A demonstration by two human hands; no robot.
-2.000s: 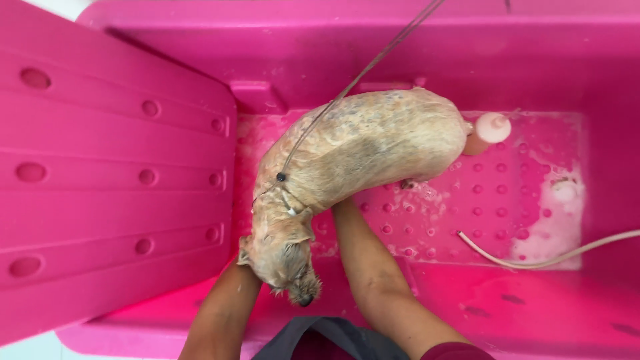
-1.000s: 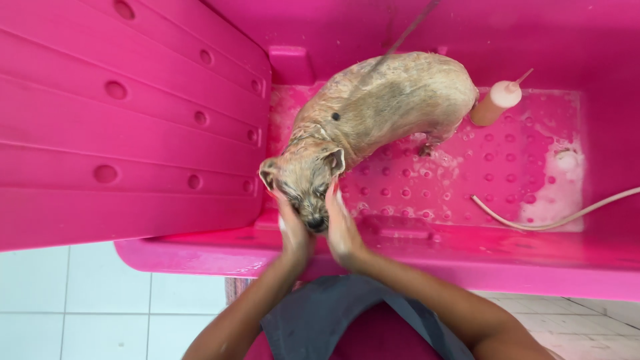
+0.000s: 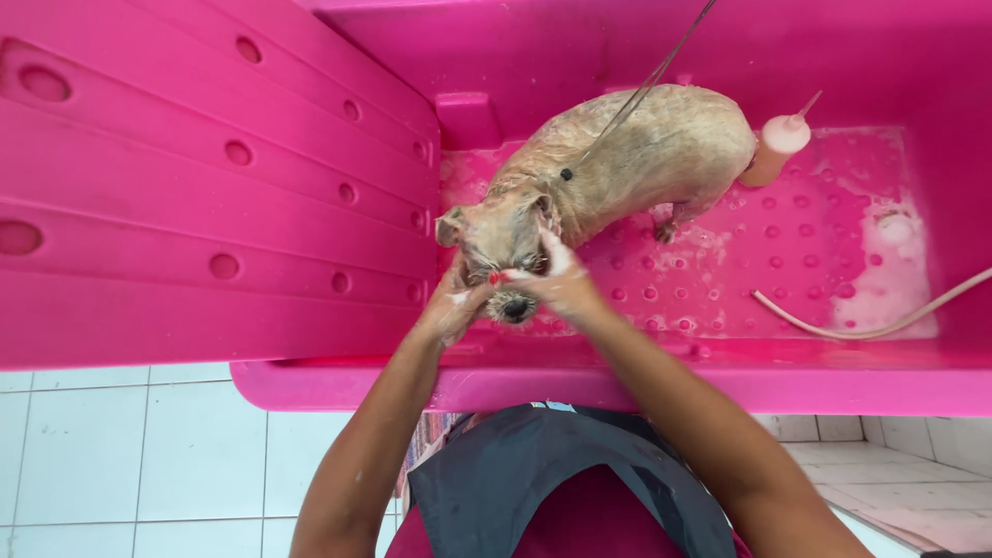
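A wet, light-coated dog [image 3: 643,147] stands in a pink plastic tub, its head toward me and its muzzle at the near side. My left hand [image 3: 457,298] lies along one side of its face, with white lather on the skin. On the other cheek is my right hand [image 3: 562,279], also lathered. Both thumbs meet across the top of the muzzle, just above the black nose. A thin cord with a black bead [image 3: 566,174] runs from the dog's neck up out of view.
A squeeze bottle with a nozzle [image 3: 779,147] stands behind the dog's rump. A pale hose [image 3: 876,335] lies on the studded, foamy tub floor. The tub's near rim [image 3: 697,387] crosses below my forearms; a pink ribbed panel [image 3: 178,186] rises at left.
Two seconds ago my hands were under the dog's neck and chest; then they cupped its cheeks. Now the thumbs lie over the muzzle. The dog's head has turned to face me.
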